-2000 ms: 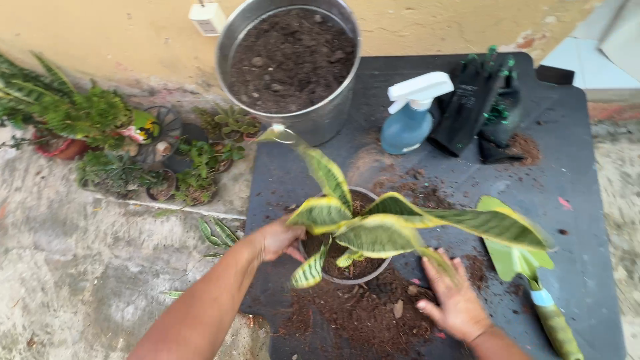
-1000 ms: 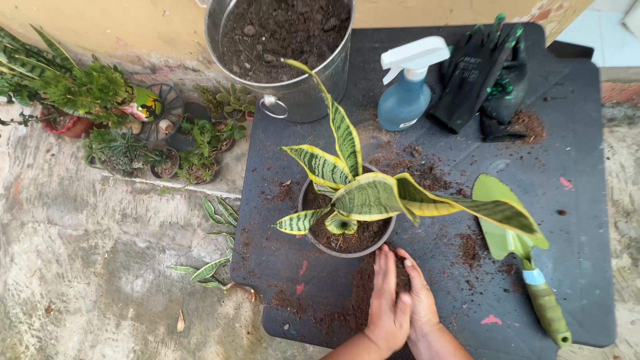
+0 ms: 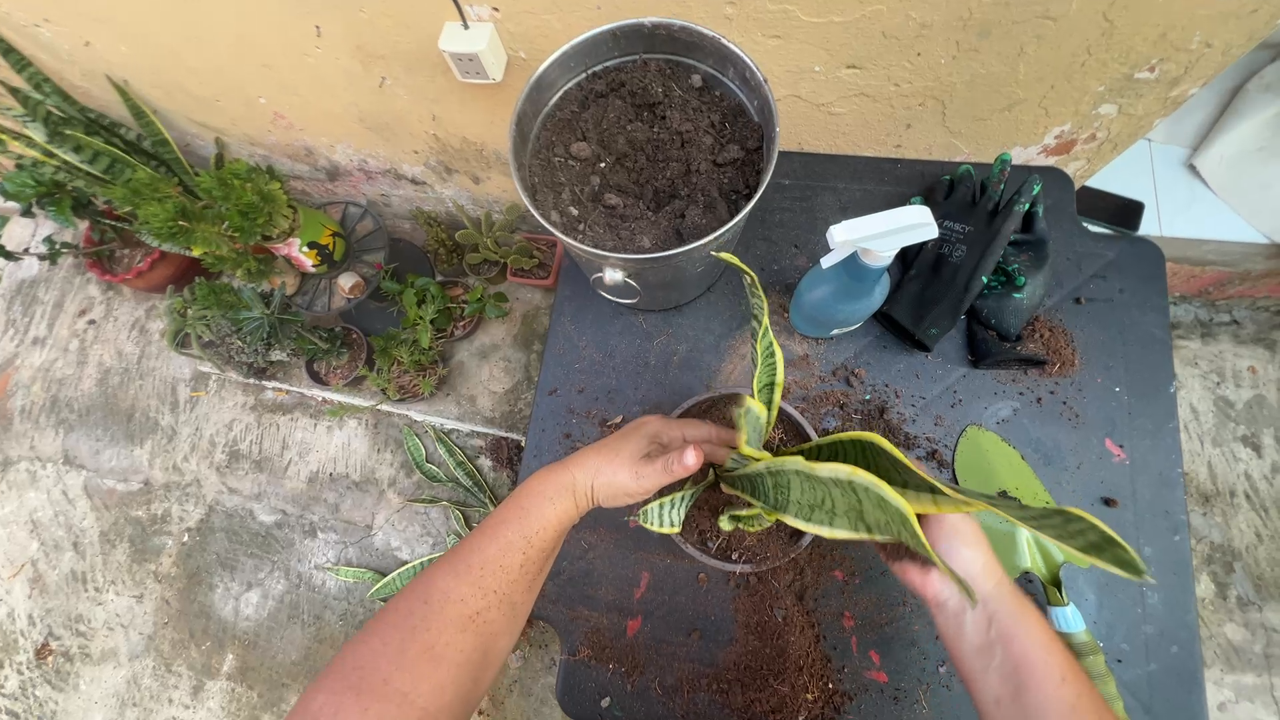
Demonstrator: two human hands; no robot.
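Note:
A snake plant (image 3: 830, 495) with yellow-edged leaves stands in a round pot (image 3: 745, 566) of soil on the dark table. My left hand (image 3: 650, 458) reaches over the pot's left rim, its fingertips against the base of the leaves; whether they grip is hard to tell. To the right of the pot, my right hand (image 3: 945, 560) is partly under the long leaves, its fingers largely hidden. Loose brown soil (image 3: 775, 650) lies on the table below the pot. Beside my right forearm is a green hand trowel (image 3: 1010, 500), its handle pointing toward the front edge.
A metal bucket of dark soil (image 3: 645, 160) stands behind the pot. Right of it are a blue spray bottle (image 3: 842, 290) and black-and-green work gloves (image 3: 950, 250). Potted plants (image 3: 240, 220) line the wall at left, and cut leaves (image 3: 450, 475) lie on the concrete floor.
My hands were together in front of the pot one second ago; they have parted, the left to the pot's left side and the right under the leaves at the right.

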